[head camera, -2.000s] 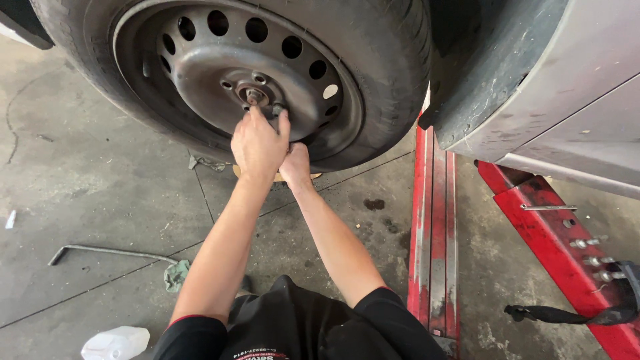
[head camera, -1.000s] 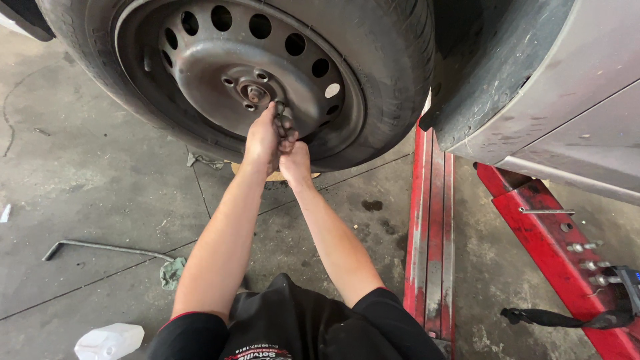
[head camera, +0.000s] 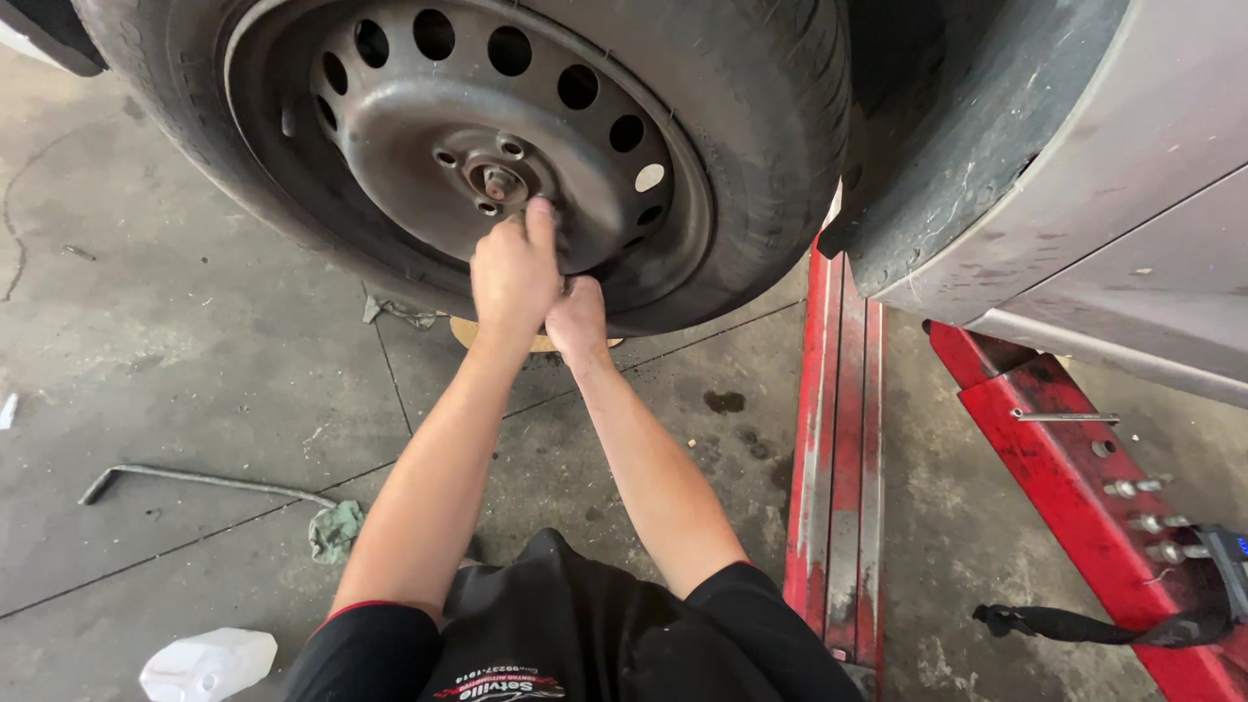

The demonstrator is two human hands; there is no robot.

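Note:
A steel wheel rim (head camera: 419,127) with a black tyre (head camera: 780,185) fills the top of the view, below a car's wheel arch. My left hand (head camera: 517,263) is at the lower side of the hub (head camera: 497,182), its thumb or a finger pointing up beside the bolt holes. Right next to it, my right hand (head camera: 577,310) is curled, touching or almost touching the left one. What the fingers hold is hidden behind them; a dark object was seen between the hands a second ago.
A red lift arm (head camera: 1053,458) bears a spanner (head camera: 1068,417), several wheel bolts (head camera: 1136,486) and part of a power tool (head camera: 1228,556). Red rails (head camera: 829,439) run along the floor. An angled metal bar (head camera: 214,478), a green rag (head camera: 334,531) and a white plastic container (head camera: 210,665) lie left.
My left hand has turned over the dark object that showed between the hands a second ago, hiding it. Both hands have stayed near the lower part of the hub.

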